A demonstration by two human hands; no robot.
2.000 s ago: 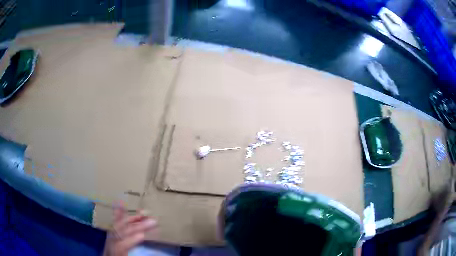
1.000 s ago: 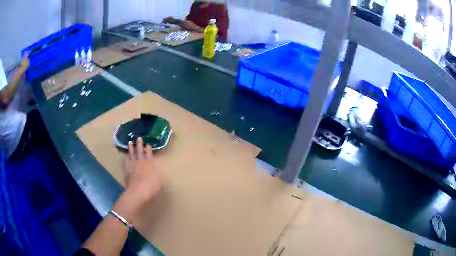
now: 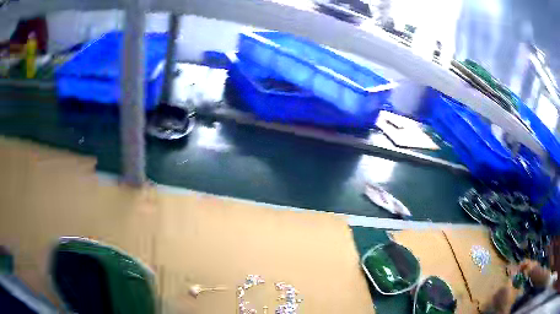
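Observation:
A green housing [image 3: 104, 276] with a pale rim stands large and tilted at the lower left, over the cardboard mat [image 3: 209, 236]. No hand shows on it; its lower part is cut off. Small silver-white fittings [image 3: 287, 299] lie in an open ring on the mat, cut off at the bottom. The pale applicator stick [image 3: 212, 288] with a small lump at its end lies left of them. Two more green housings, one upper [image 3: 391, 268] and one lower [image 3: 435, 297], lie at the lower right. Neither of my hands shows.
A grey metal post [image 3: 133, 98] rises at the left beyond the mat. Blue crates [image 3: 307, 73] stand across the green bench. A pale cloth-like thing [image 3: 385, 200] lies there. At the right are a heap of housings [image 3: 513, 224] and another person's hand [image 3: 534, 276].
The view has swung right. My left hand, which reached to the far-left housing a second ago, is out of view. A housing now shows large at lower left. A second housing lies at the right.

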